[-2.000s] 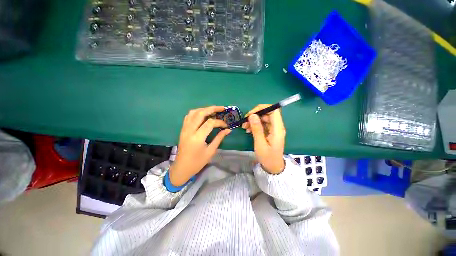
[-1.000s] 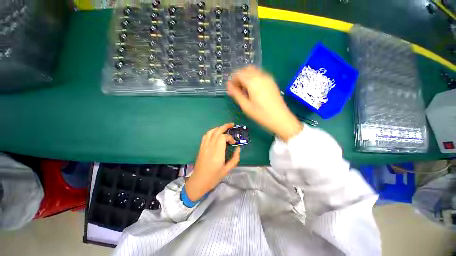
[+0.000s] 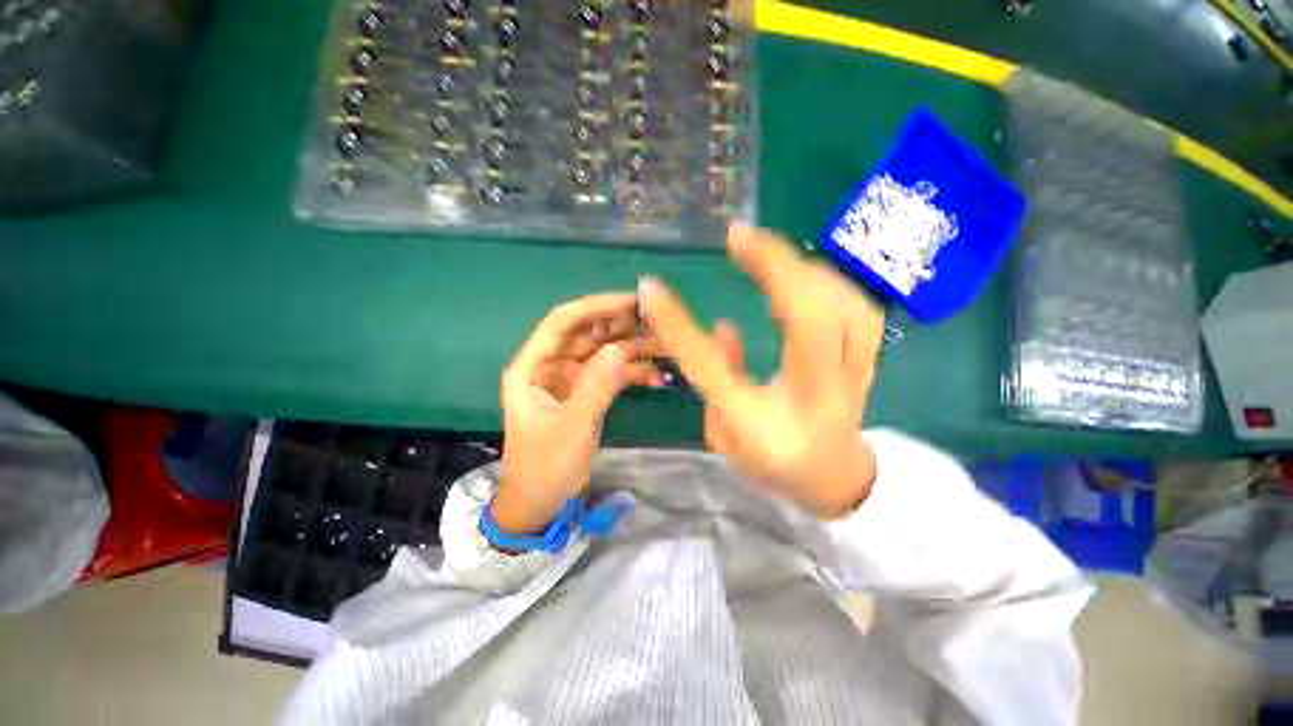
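Note:
A dark housing (image 3: pixel 669 373) shows only in part between my two hands, above the green mat. My left hand (image 3: pixel 556 383) holds it at the fingertips, with a blue band on the wrist. My right hand (image 3: pixel 794 372) is blurred and close beside it, its fingers spread, one fingertip near my left index finger. Whether a small part is at its fingertips I cannot tell. A clear blister tray (image 3: pixel 539 216) with rows of small dark modules lies on the far side. A blue bin (image 3: pixel 981 213) holds white plastic parts (image 3: pixel 893 234).
Stacked clear blister trays (image 3: pixel 1106 270) lie right of the bin. A black compartment tray (image 3: pixel 372 496) sits below the bench edge at left, near a red object (image 3: pixel 142 489). A clear plastic stack (image 3: pixel 85 99) is at the far left. Yellow tape (image 3: pixel 886 46) runs along the far side.
The tweezers left my right hand after the first frame. My right hand moved to the module tray, then came back beside my left hand. My left hand has kept hold of the housing.

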